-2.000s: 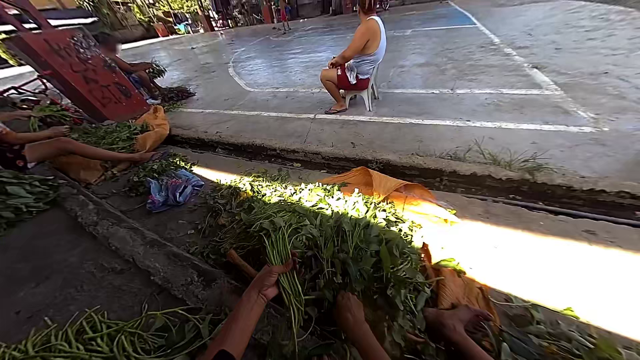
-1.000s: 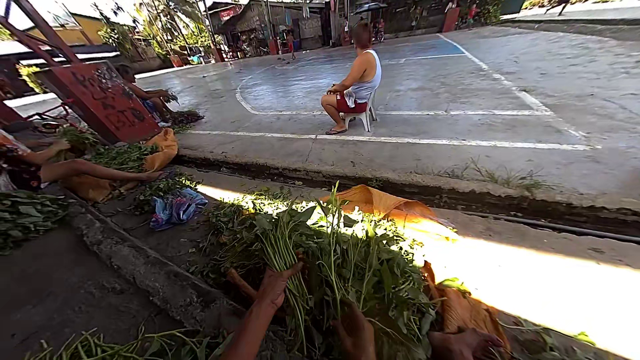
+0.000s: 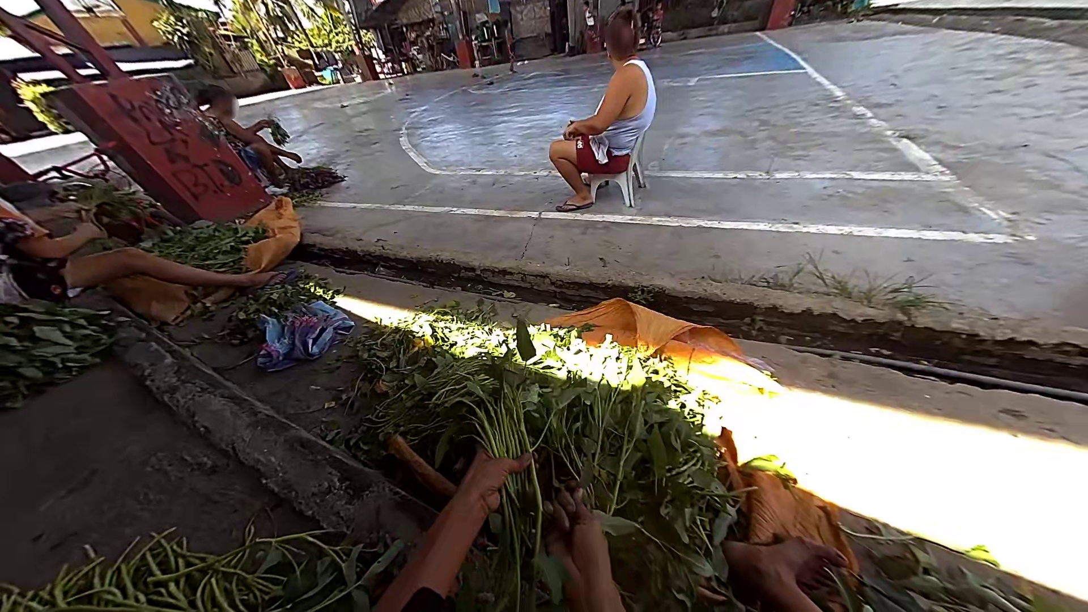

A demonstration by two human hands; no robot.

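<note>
My left hand [image 3: 493, 478] is closed round a bunch of long green stems [image 3: 507, 433], whose leafy tops spread upward. Close on its right, my right hand [image 3: 568, 514] is among the stems at the edge of a large heap of leafy greens [image 3: 595, 408]; its fingers look bent, and whether they hold a stem is not clear. The heap lies on an orange woven sack [image 3: 646, 327]. A bare foot [image 3: 786, 569] rests at the lower right beside a fold of the sack.
A concrete curb [image 3: 229, 416] runs along the left, with cut stems [image 3: 170, 578] below it. A blue and pink plastic bag [image 3: 304, 334] lies beyond the heap. A seated person [image 3: 85, 263] works with greens at the left; another sits on a white plastic chair [image 3: 627, 180] on the court.
My left hand stays closed on the bunch of stems. My right hand has moved among the stems, close beside the left. The seated person at the left has shifted their hands.
</note>
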